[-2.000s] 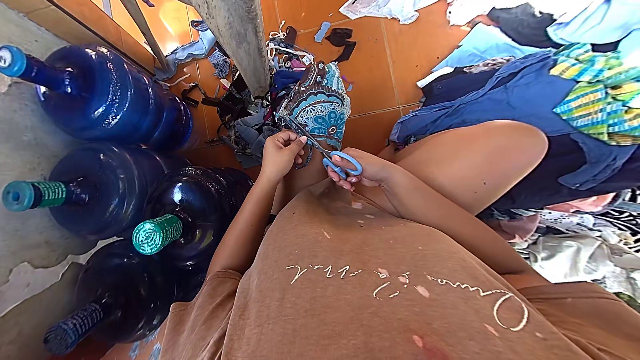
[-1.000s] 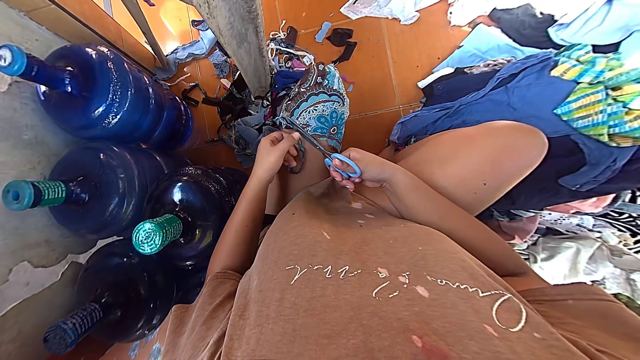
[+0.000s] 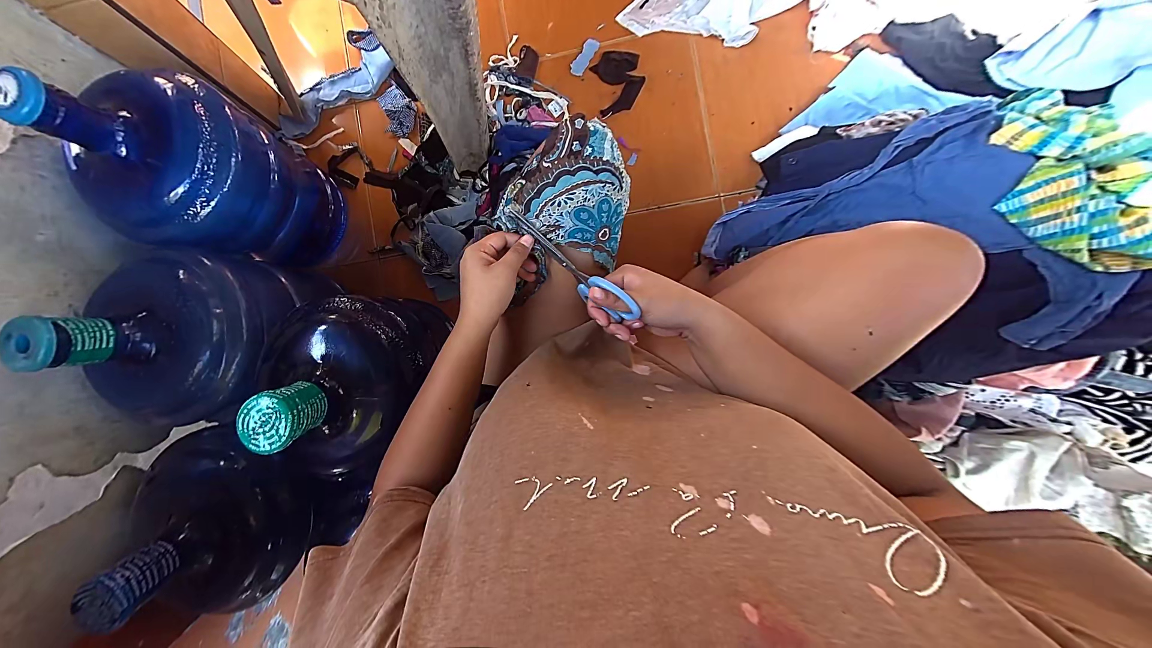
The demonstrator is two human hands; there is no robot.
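My right hand (image 3: 643,301) grips the light-blue handles of a pair of scissors (image 3: 615,298). Their metal blades point up and to the left, with the tips beside the fingers of my left hand (image 3: 495,270). Between thumb and fingers my left hand pinches the edge of a patterned cloth (image 3: 583,193) in turquoise, brown and white, which lies over my leg just beyond both hands. Part of that cloth hangs below the left fingers. Whether the blades are closed on the fabric cannot be made out.
Several large blue water jugs (image 3: 207,162) stand on the left by the wall. A grey post (image 3: 432,72) rises beyond my left hand, with fabric scraps (image 3: 441,234) around its foot. Piled garments (image 3: 936,180) lie on the right, and dark scraps (image 3: 621,76) on the orange tiles.
The patterned cloth has shifted slightly under my hands, and my left fingers have changed their hold on its edge. My right hand keeps the scissors in nearly the same place.
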